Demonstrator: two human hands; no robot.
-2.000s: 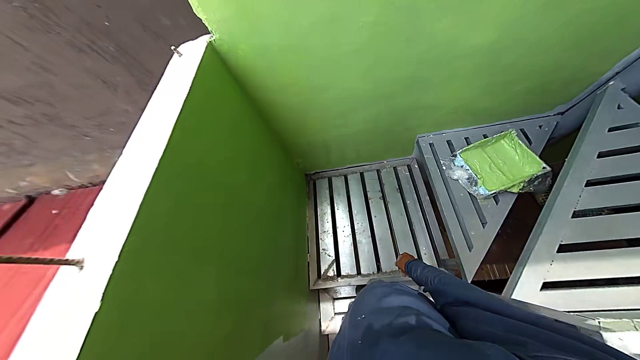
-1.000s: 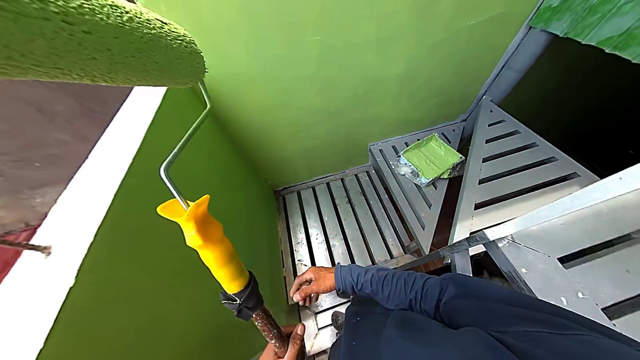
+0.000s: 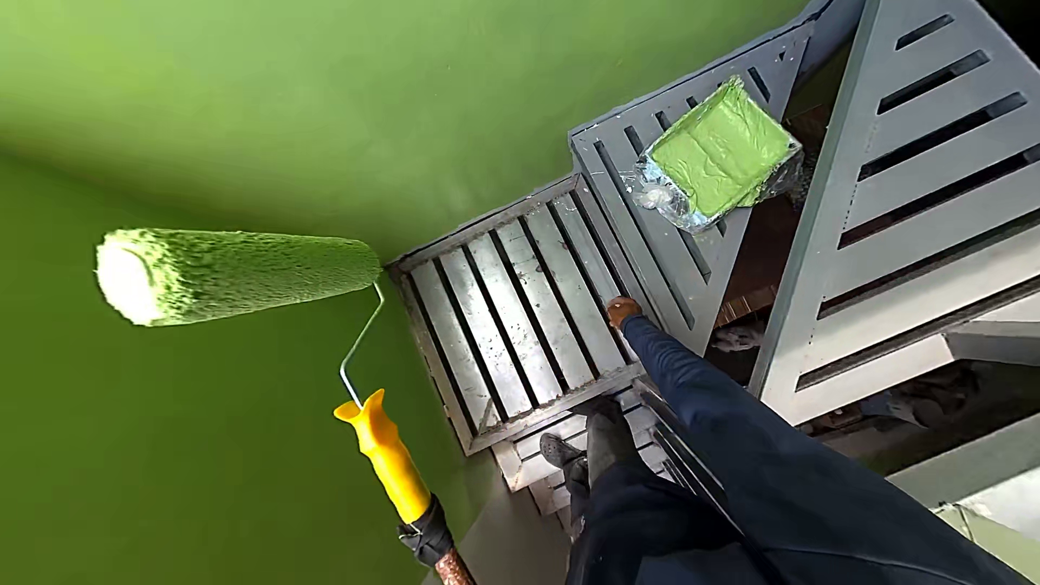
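Observation:
A paint roller [image 3: 236, 276] loaded with green paint is at the left, close to the green wall. Its wire frame runs down to a yellow handle [image 3: 394, 467], joined by black wrapping to a rusty pole [image 3: 453, 567] that leaves the view at the bottom. My left hand is out of view. My right hand [image 3: 623, 312], at the end of a dark blue sleeve, appears over the right side of the slatted metal landing [image 3: 520, 301]; its fingers look curled, but any grip is unclear. A plastic-wrapped paint tray [image 3: 723, 150] with green paint rests on the upper step [image 3: 642, 203].
Grey slatted triangular steps [image 3: 918, 171] rise at the right, with dark gaps beneath them. Green walls [image 3: 366, 106] meet beside the landing. My shoes [image 3: 561, 448] are on narrower steps [image 3: 540, 467] below it.
The roller has lowered from the top left, and my left hand, seen on the pole one second ago, is out of view. My right hand has moved away from the pole to the landing's right side.

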